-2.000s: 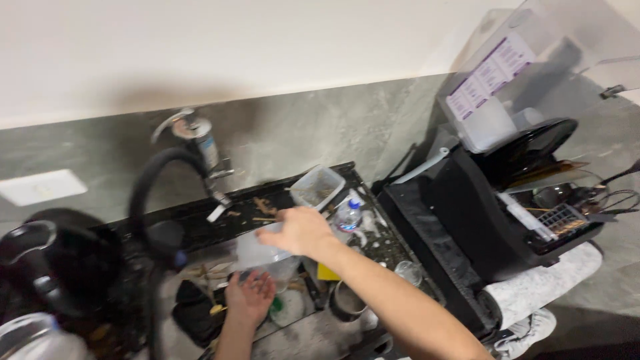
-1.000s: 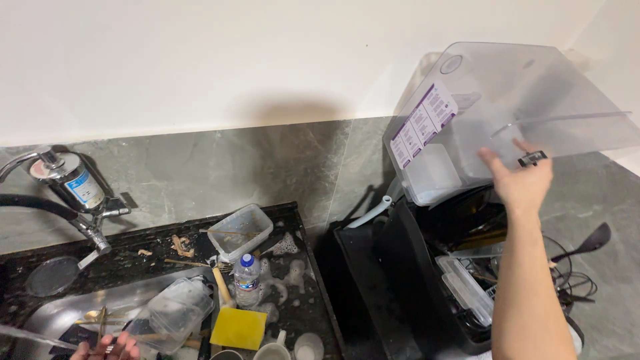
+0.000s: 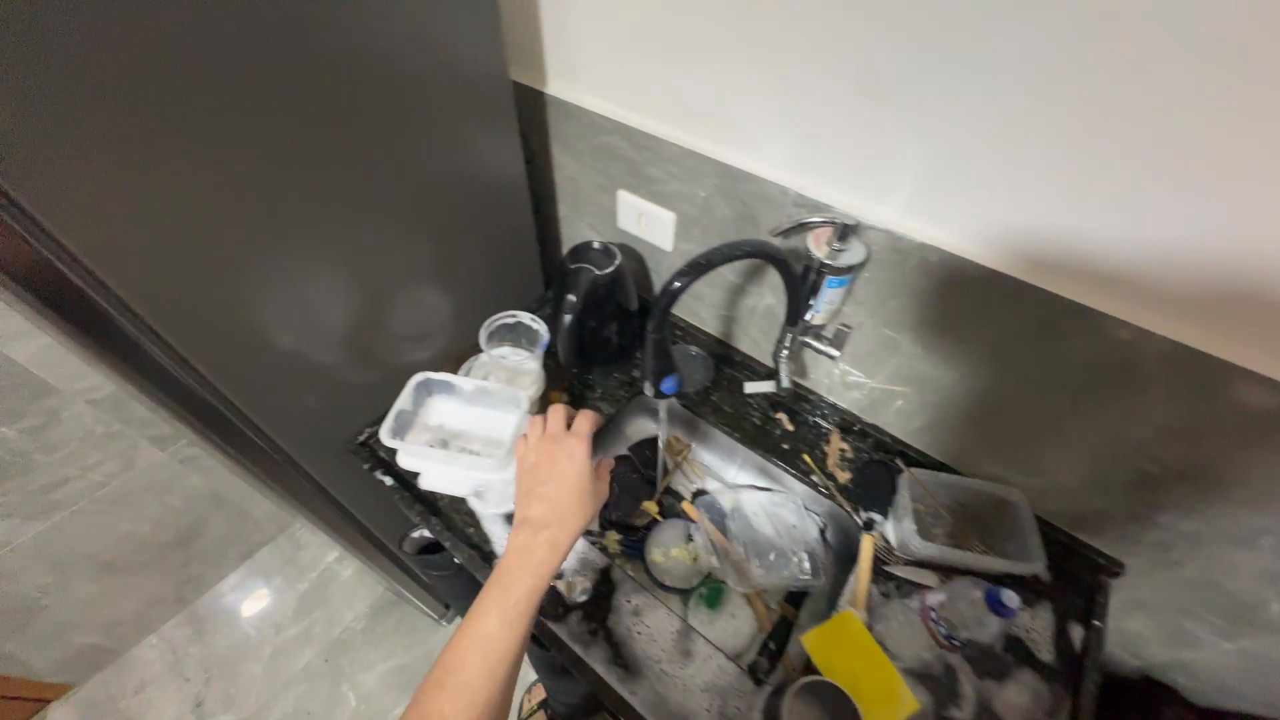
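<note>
My left hand point(image 3: 560, 470) is palm down at the left rim of the steel sink point(image 3: 715, 445), beside the stacked white plastic containers point(image 3: 455, 430). Its fingers are bent and blurred; whether they grip a container edge cannot be told. Water runs from the black flexible faucet point(image 3: 725, 255) into the sink. Inside lie a clear plastic container point(image 3: 770, 535), a round clear container point(image 3: 680, 553), a dark cloth-like item point(image 3: 630, 485) and several utensils. My right hand is not in view.
A black electric kettle point(image 3: 600, 310) stands behind the containers. At right are a translucent tub point(image 3: 965, 525), a plastic bottle point(image 3: 965, 612) with a blue cap, a yellow sponge cloth point(image 3: 858, 665) and a metal cup point(image 3: 818, 700). A dark panel point(image 3: 280, 200) rises at left.
The view has swung far left. My right hand, earlier at the clear plastic lid of the bin, has left view. My left hand, earlier over the sink, is now beside the white containers.
</note>
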